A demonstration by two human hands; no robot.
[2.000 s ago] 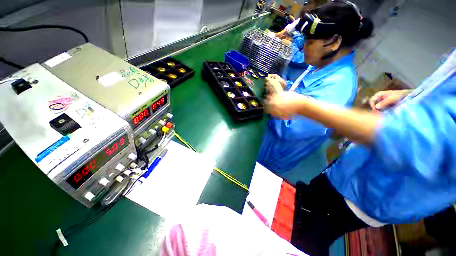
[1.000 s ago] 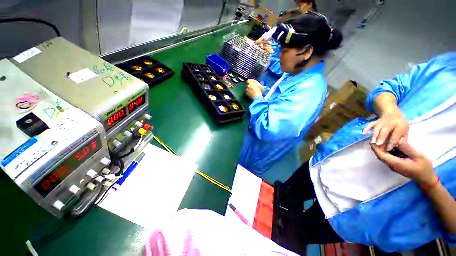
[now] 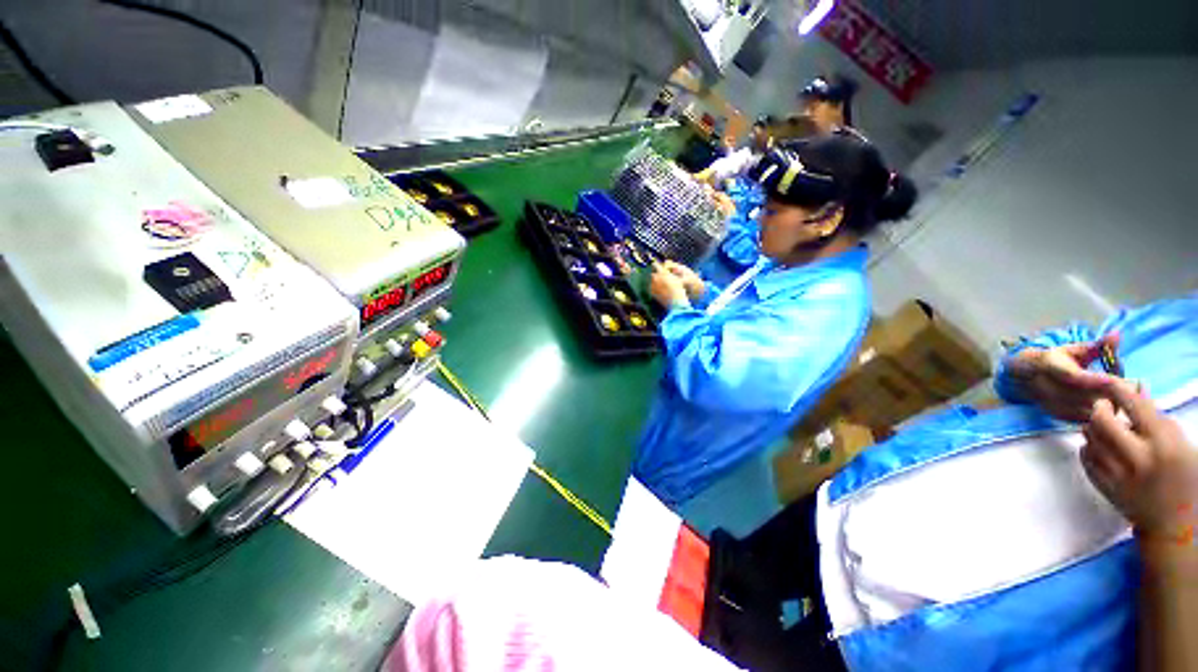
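Neither of my hands is in view. A white-topped bench power supply (image 3: 132,263) stands at the left, its red digits blurred, with a beige-topped supply (image 3: 296,190) beside it. Dark leads hang from the front terminals. Thin black leads with a white tag (image 3: 84,612) lie on the green mat at lower left. A white record sheet (image 3: 434,492) lies before the supplies, with a blue pen (image 3: 369,446) on its left part. A yellow-green wire (image 3: 568,494) runs along the sheet's far side. White cloth with pink stripes (image 3: 526,617) covers the bottom centre; whose it is, I cannot tell.
Black parts trays (image 3: 591,295) stand on the green mat near a blue bin (image 3: 603,215) and silver rack (image 3: 667,204). A seated worker (image 3: 755,355) works beyond. Another person's hands (image 3: 1097,394) hold a small dark part at right. A red-and-black folder (image 3: 686,578) lies at the bench edge.
The view has shifted, now showing more of the room above. The right-hand person's arm, stretched toward the seated worker two seconds ago, is drawn back, both hands together at a small part.
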